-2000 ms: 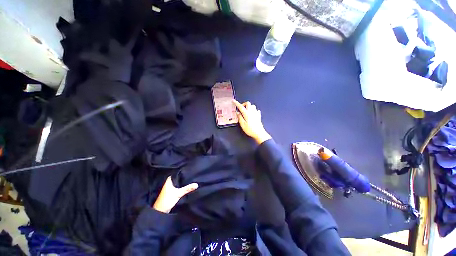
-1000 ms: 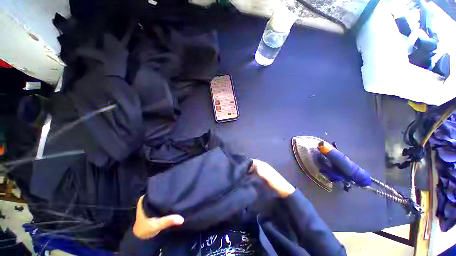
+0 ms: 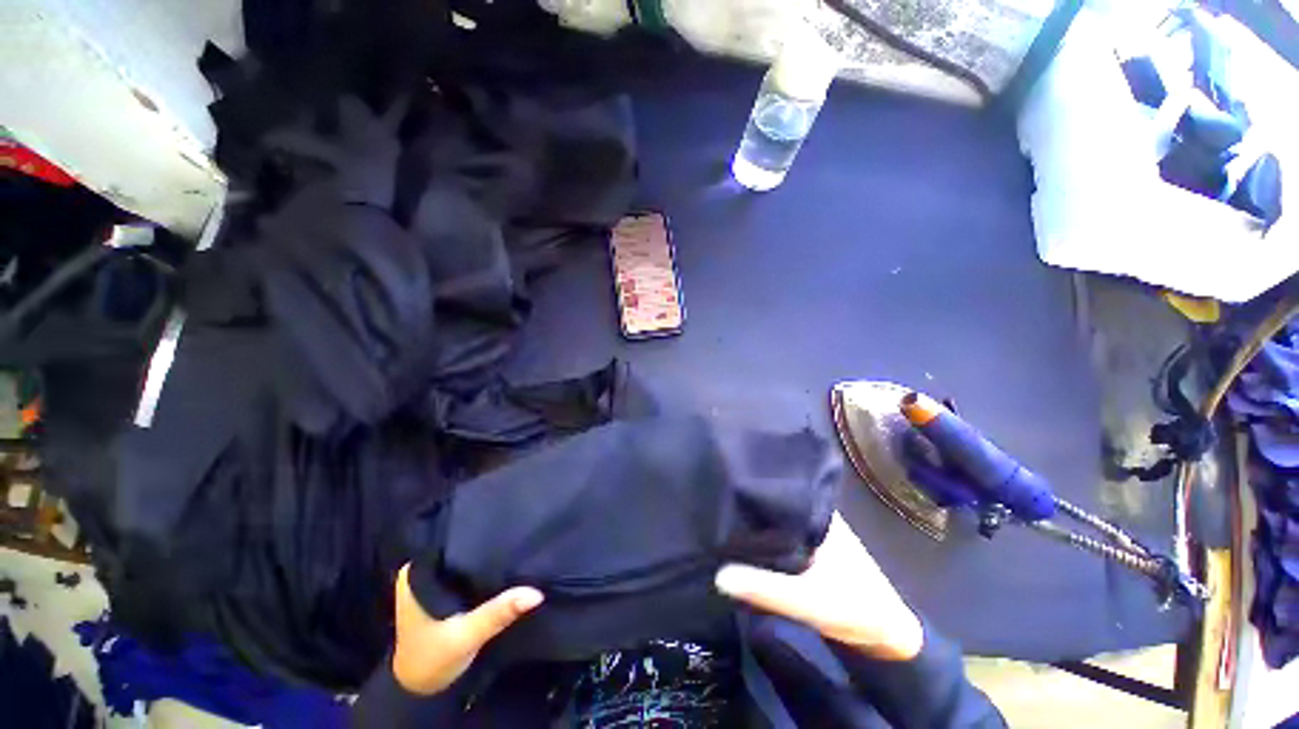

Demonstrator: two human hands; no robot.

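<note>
A folded black garment piece (image 3: 613, 499) is held up close to my body at the front of the table. My left hand (image 3: 449, 627) grips its left end, thumb on top. My right hand (image 3: 833, 591) grips its right end, thumb on top and the other fingers partly hidden by the cloth. A heap of black garment pieces (image 3: 335, 313) lies at the left. The smartphone (image 3: 648, 276) lies with its screen lit at the table centre. The steam iron (image 3: 962, 463) rests at the right, touched by neither hand.
A clear water bottle (image 3: 779, 131) stands at the back of the navy pressing table (image 3: 912, 214). A white box (image 3: 1068, 185) with small dark pieces is at the back right. The iron's hose (image 3: 1104, 556) runs to the right edge. Purple-blue cloth (image 3: 1275, 484) lies beyond it.
My right hand has left the phone and taken hold of the black piece. Both hands have lifted it, and its right end has moved out to the right. The phone and iron have stayed in place.
</note>
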